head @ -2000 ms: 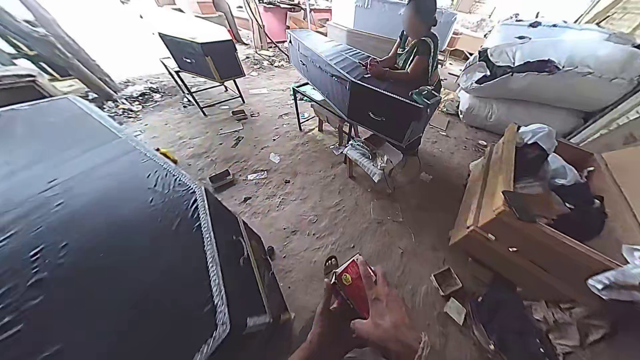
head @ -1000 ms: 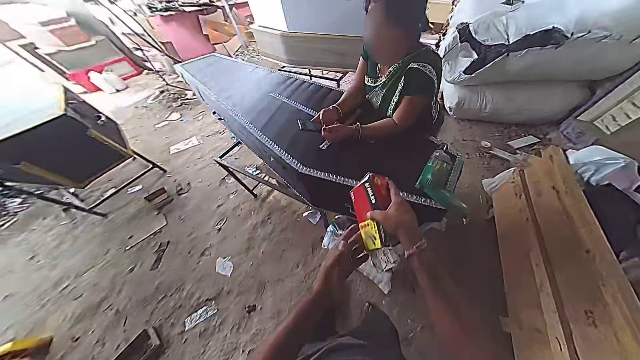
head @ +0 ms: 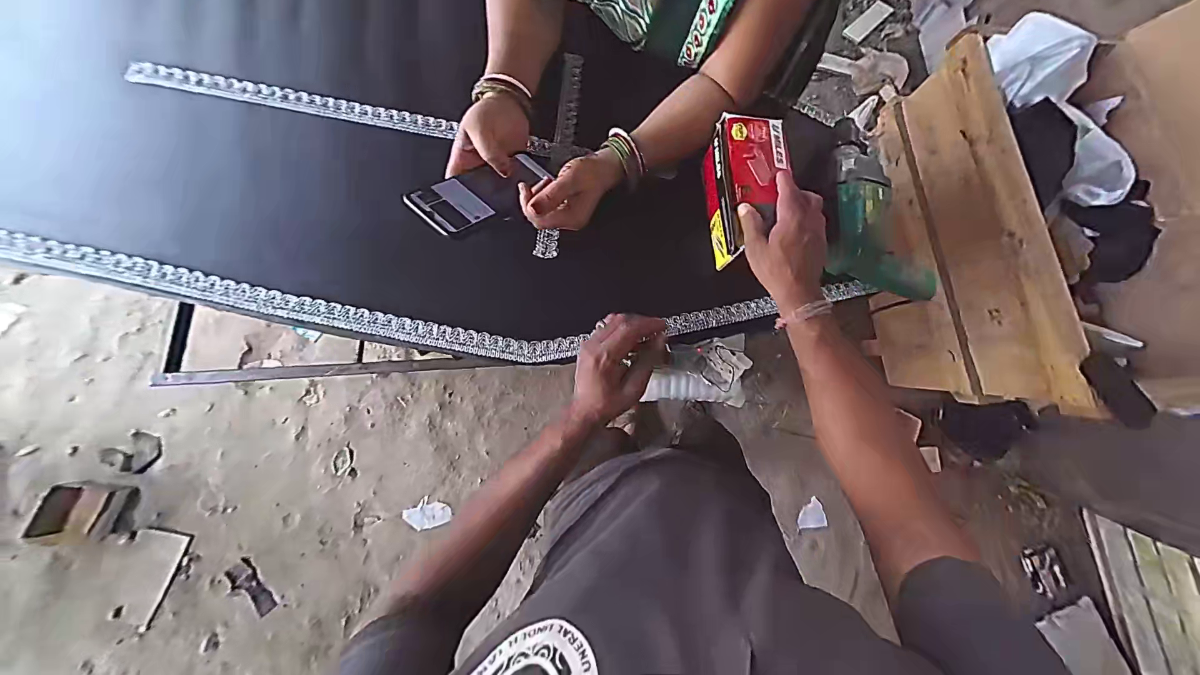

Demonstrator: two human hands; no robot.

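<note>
My right hand (head: 789,239) grips a red and yellow cardboard box (head: 750,155) that bears writing, over the near right end of a dark cloth-covered coffin (head: 356,253) with silver braided trim (head: 375,326). My left hand (head: 619,366) is at the coffin's edge with bent fingers; whether something small is between them cannot be told. Just right of the box, a green power tool or bottle-like object (head: 862,225), blurred, lies on the coffin's corner. Opposite me, another person's hands (head: 572,192) hold a mobile phone (head: 455,204) above the coffin.
The coffin rests on a metal stand (head: 272,373). A wooden coffin or crate (head: 975,216) stands close on the right, with white plastic and dark cloth (head: 1116,234) in it. A small open box (head: 80,511) and scraps of litter lie on the dirt floor.
The view has moved up to the dark coffin and tilted down. The red box, earlier near both hands, is now in my right hand over the coffin, and my left hand is apart from it.
</note>
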